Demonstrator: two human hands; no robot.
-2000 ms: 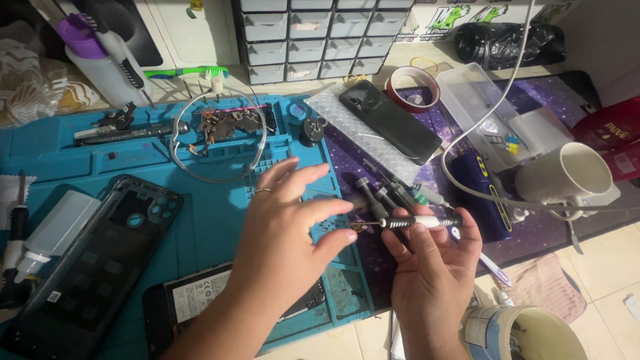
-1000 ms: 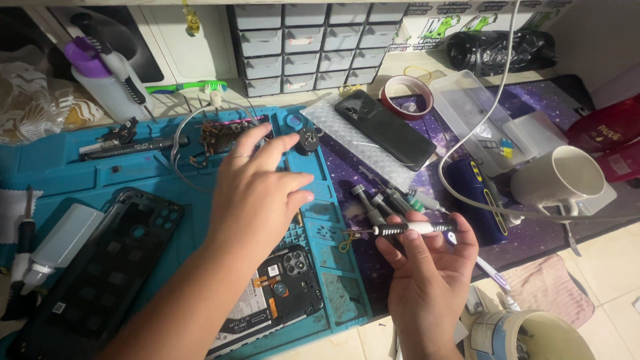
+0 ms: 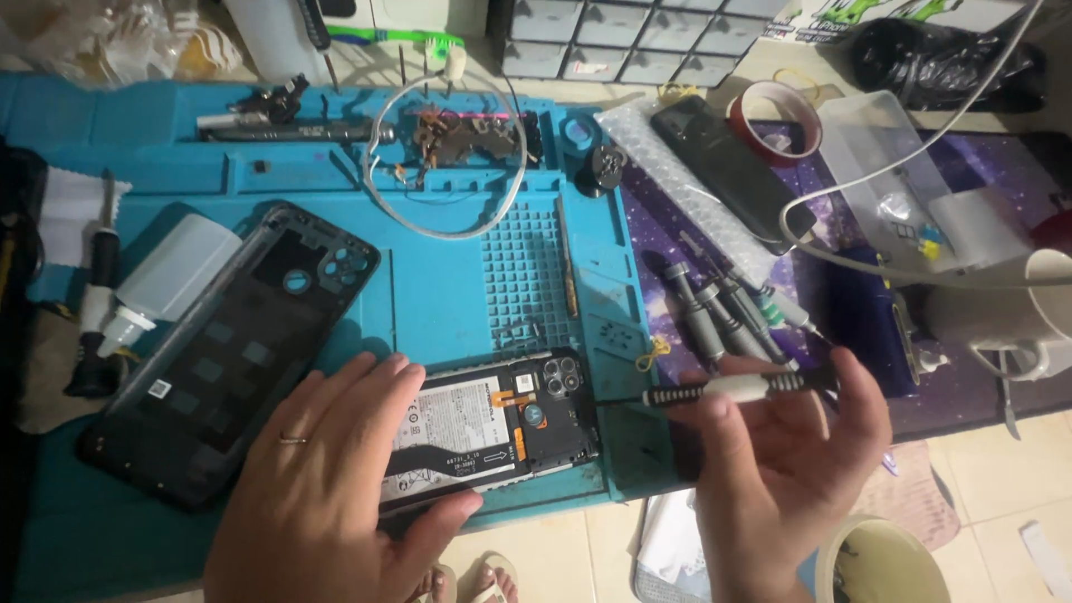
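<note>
An opened smartphone (image 3: 502,419) lies on the blue silicone repair mat (image 3: 435,268), with its battery, orange flex cables and camera cluster showing. My left hand (image 3: 335,469) rests over the phone's left end, fingers spread and thumb along the lower edge. In my right hand (image 3: 779,444) is a black-and-white precision screwdriver (image 3: 741,388), held almost level between thumb and fingers. Its shaft points left, the tip close to the phone's camera end; whether they touch I cannot tell. The phone's detached back cover (image 3: 226,360) lies to the left of my left hand, inner side up.
Left of the cover are a plastic bottle (image 3: 180,264) and another screwdriver (image 3: 100,293). Metal-handled tools (image 3: 729,318), a dark phone (image 3: 729,172) on bubble wrap, a tape roll (image 3: 775,123) and a mug (image 3: 1005,310) stand to the right. A white cable (image 3: 846,176) crosses there. A bucket (image 3: 879,561) is below.
My left hand has come down from above the mat onto the phone. My right hand still holds the screwdriver, its tip now beside the phone. The view has shifted closer to the phone.
</note>
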